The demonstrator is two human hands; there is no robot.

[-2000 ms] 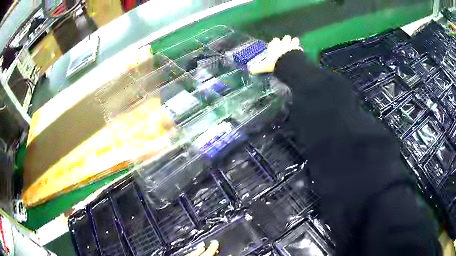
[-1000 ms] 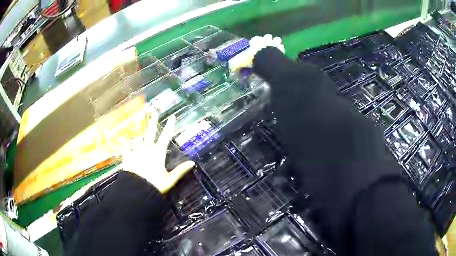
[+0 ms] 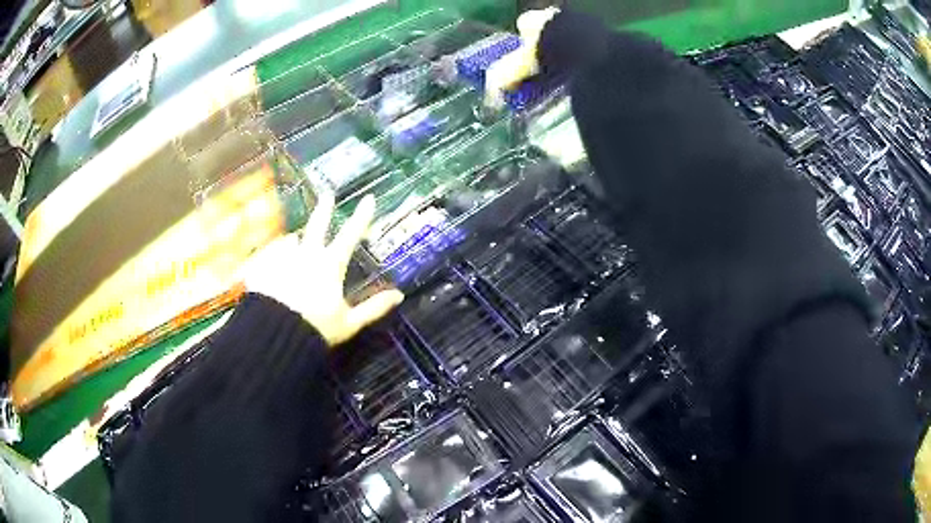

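Note:
A clear blister tray (image 3: 429,169) lies across the green belt, with its near edge over the black trays. Several blue keypad groups show in it: one at the near edge (image 3: 427,245), one in the middle (image 3: 413,130) and one at the far right (image 3: 488,58). A whitish stack (image 3: 342,163) lies in a left compartment. My right hand (image 3: 516,63) is at the tray's far right, with blue keypads beside and below it; whether it grips them is unclear. My left hand (image 3: 325,268) is spread and empty at the tray's near left edge.
A flattened carton (image 3: 133,245) with orange print lies on the belt at the left. Black blister trays (image 3: 439,449) cover the bench in front of me; more black trays (image 3: 858,184) lie at the right. A flat pale-framed item (image 3: 125,94) lies at the far left.
My left hand has come in from the bottom edge and stays spread by the clear tray. My right hand stays at the tray's far right, now higher in the picture. The view has shifted.

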